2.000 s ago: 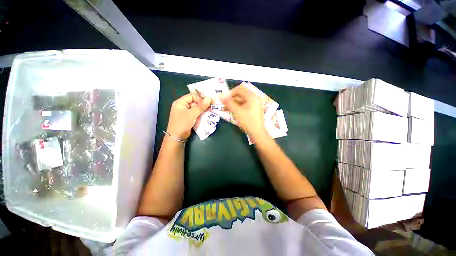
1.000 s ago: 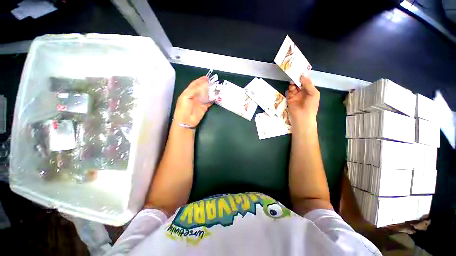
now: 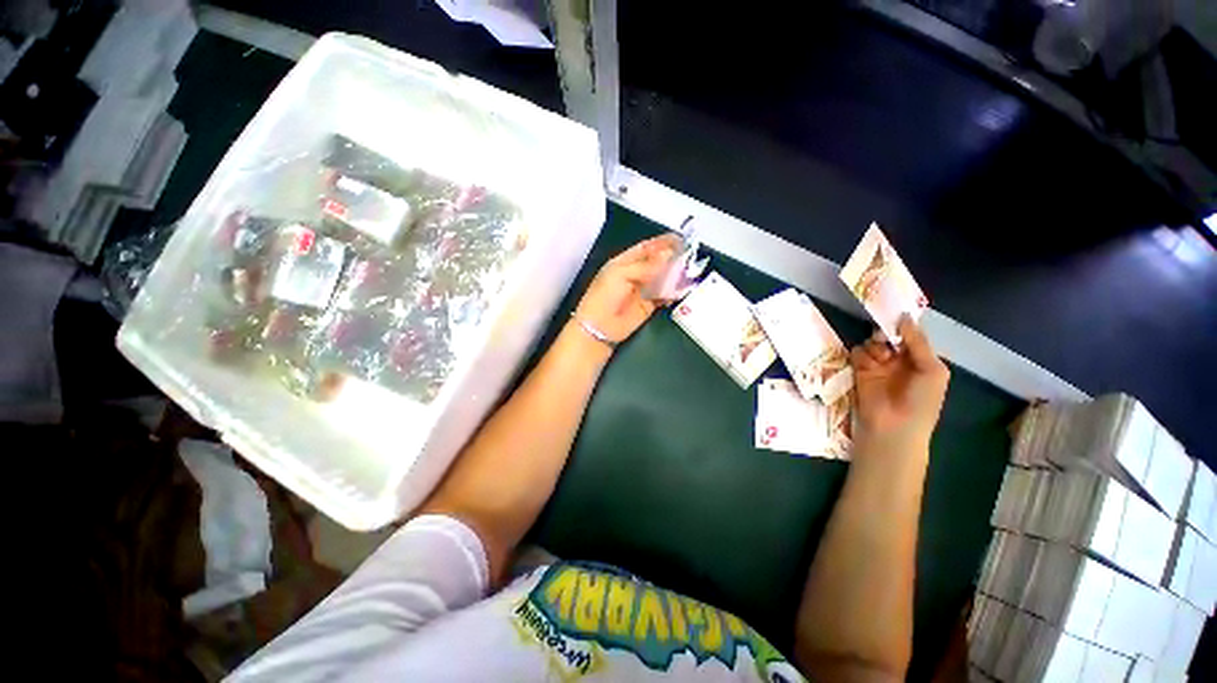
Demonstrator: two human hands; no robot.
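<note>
My right hand [image 3: 901, 383] holds a printed card [image 3: 881, 283] by its lower end, raised near the pale rail. My left hand [image 3: 627, 291] holds small clear packets [image 3: 683, 271] bunched at its fingertips. Between the hands, loose printed cards lie on the dark green surface [image 3: 641, 454]: one card [image 3: 722, 328] nearest my left hand, overlapping cards [image 3: 801, 342] in the middle, and another card [image 3: 798, 420] below them, partly behind my right hand. The number of packets in my left hand cannot be told.
A white foam box [image 3: 554, 167] with clear-bagged stock [image 3: 387, 274] stands at left. Card stacks [image 3: 1088, 534] stand at right. The pale rail [image 3: 761, 254] runs before the dark conveyor belt [image 3: 801, 147]. A scuffed upright [image 3: 585, 80] rises behind the box. White stacks [image 3: 127, 160] show at far left.
Since two seconds ago, my hands have moved apart, and my right hand has lifted a card. Since one second ago, the view has turned and shifted; the right hand still holds the card.
</note>
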